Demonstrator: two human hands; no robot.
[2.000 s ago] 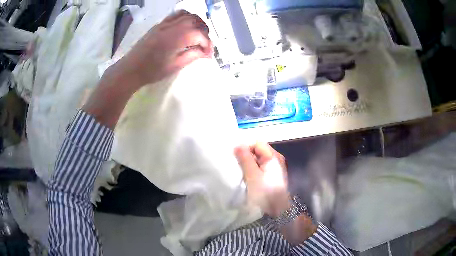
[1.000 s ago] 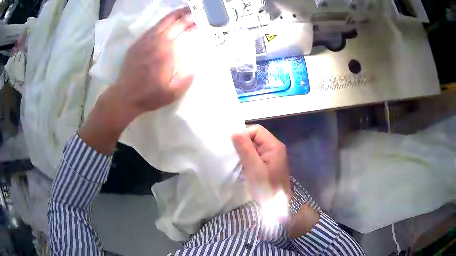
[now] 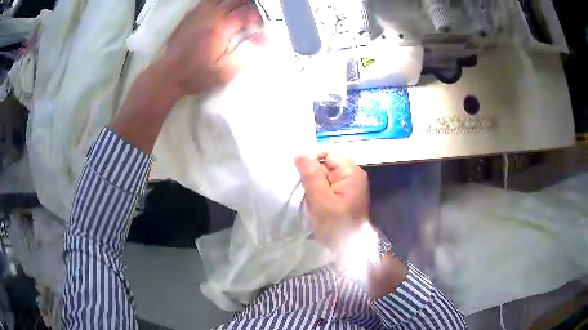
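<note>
A white cloth piece lies over the left part of the machine bed and hangs down to the lap. Its upper part is lost in lamp glare. My left hand is on the cloth at the upper left, beside the machine head, with its fingers bent and partly washed out. My right hand pinches the cloth edge between thumb and fingers, just below the front edge of the bed. The needle area is hidden by glare, left of the blue plate.
The cream machine bed extends right, with a dark round hole and printed marks. A grey guard bar stands over the sewing area. White cloth is heaped at the left, and more lies at the lower right by a hanging cord.
My left hand was flatter and lower on the cloth one second ago; it has moved up with fingers bent. My right hand has kept its pinch and shifted slightly.
</note>
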